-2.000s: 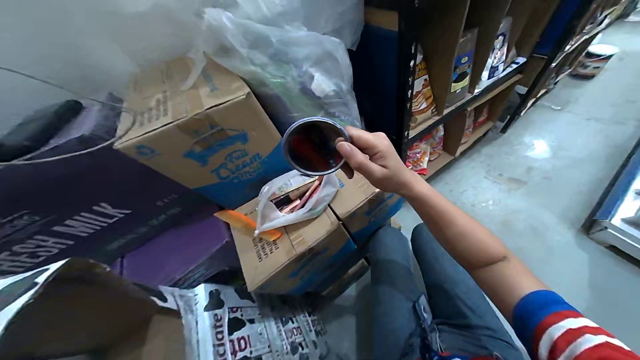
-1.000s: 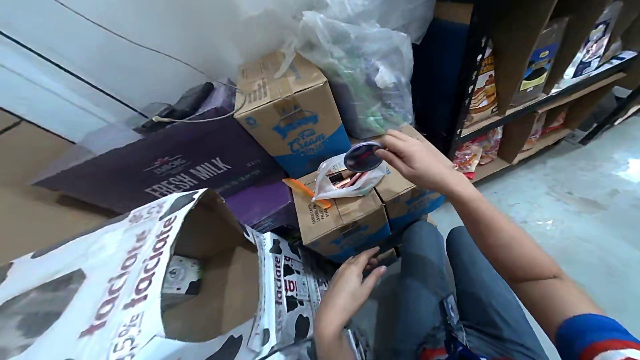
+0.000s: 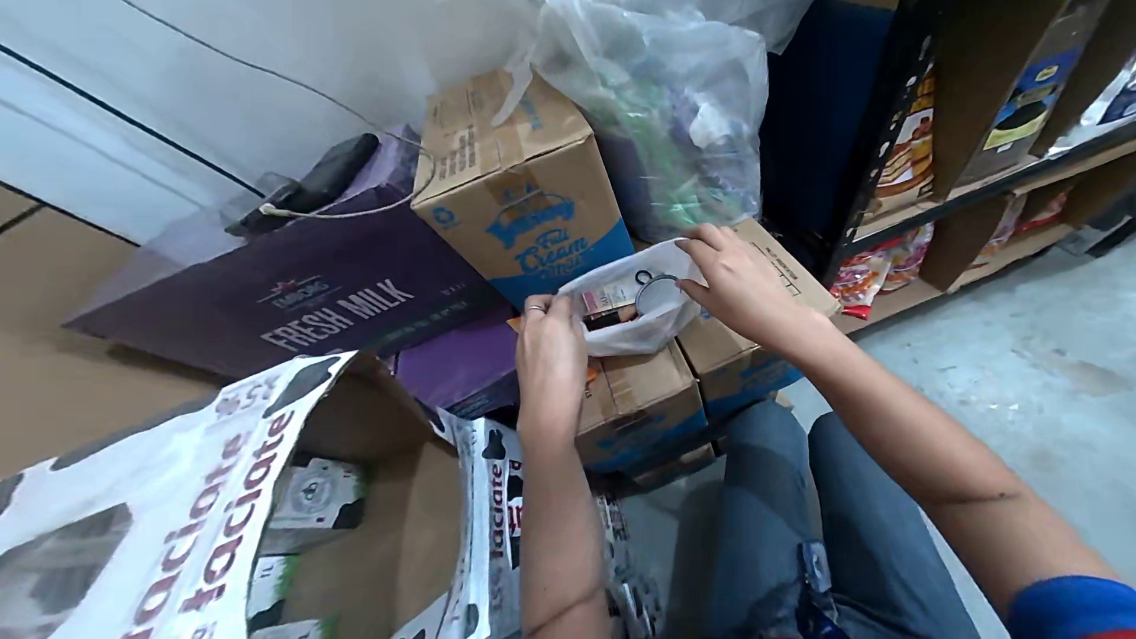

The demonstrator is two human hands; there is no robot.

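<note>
A white plastic bag rests on cardboard cartons, its mouth spread wide. My left hand grips the left rim of the bag. At the right rim, my right hand pinches the plastic, with its fingertips beside a round, clear-centred item that lies inside the bag. Also in the bag are a dark tube-like item, a small printed packet and a small black ring. Whether my right fingers still touch the round item is unclear.
A full cream milk carton stands behind the bag, near a purple milk carton. An open white-printed box holding small cartons is at lower left. A large clear plastic bag sits behind; shelves with packets stand right.
The round item, earlier raised in my right hand, is now down inside the white bag. My left hand has come up to the bag's left rim, and the bag's mouth is spread wider.
</note>
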